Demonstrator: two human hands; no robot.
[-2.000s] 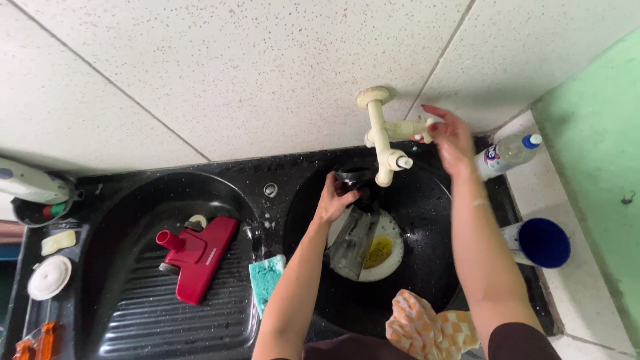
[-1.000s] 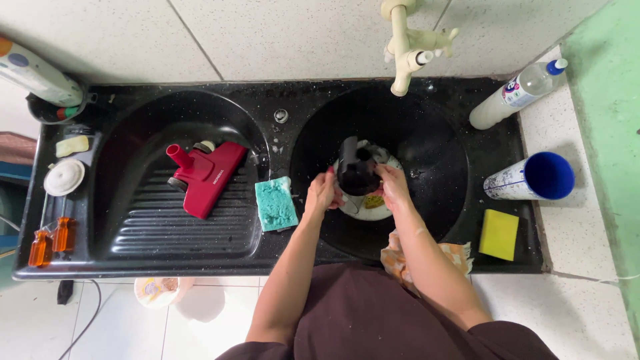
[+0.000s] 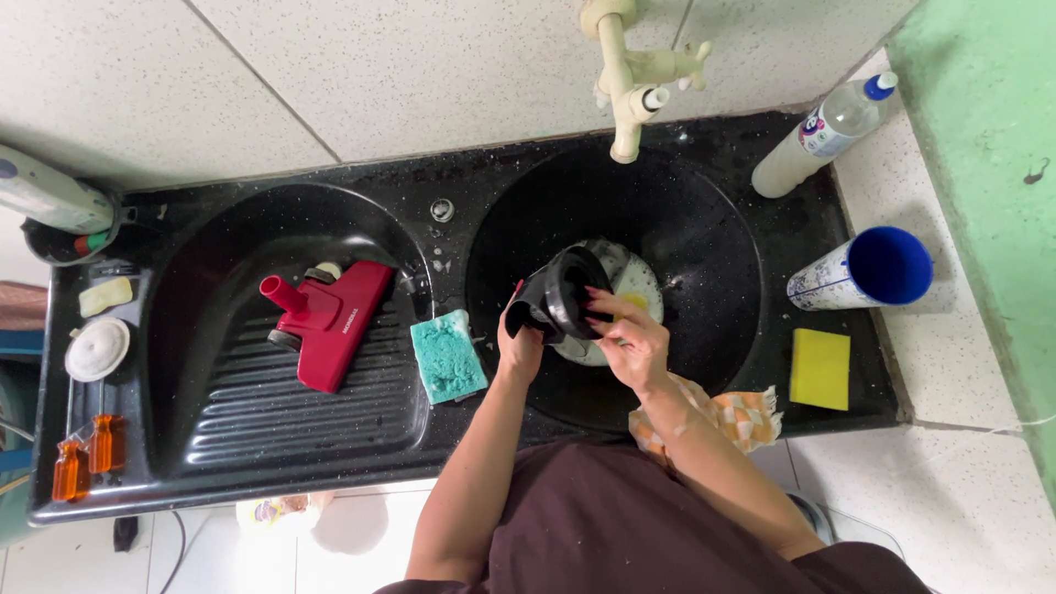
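Note:
Over the round right basin, my left hand [image 3: 521,346] grips a black plastic cylindrical part [image 3: 565,293] from its left side. My right hand [image 3: 634,337] has its fingertips at the round open rim of the same part. Below it lies a soapy pale dish or disc [image 3: 648,285] with a yellow patch; its exact kind is unclear. A wet turquoise sponge [image 3: 450,356] rests on the divider, left of my left hand. The red vacuum cleaner floor head [image 3: 334,322] lies in the ribbed left basin.
A cream tap [image 3: 624,124] overhangs the right basin [image 3: 726,247]. To the right stand a plastic bottle [image 3: 821,136] and a blue-lined cup [image 3: 862,268], near a yellow sponge [image 3: 819,369]. A checked cloth [image 3: 742,417] hangs at the front edge; orange-handled screwdrivers [image 3: 103,444] lie far left.
Two seconds ago my right hand was at the tap handle; it came down to the black part, which both hands now hold. The part has since tilted, its round rim facing right.

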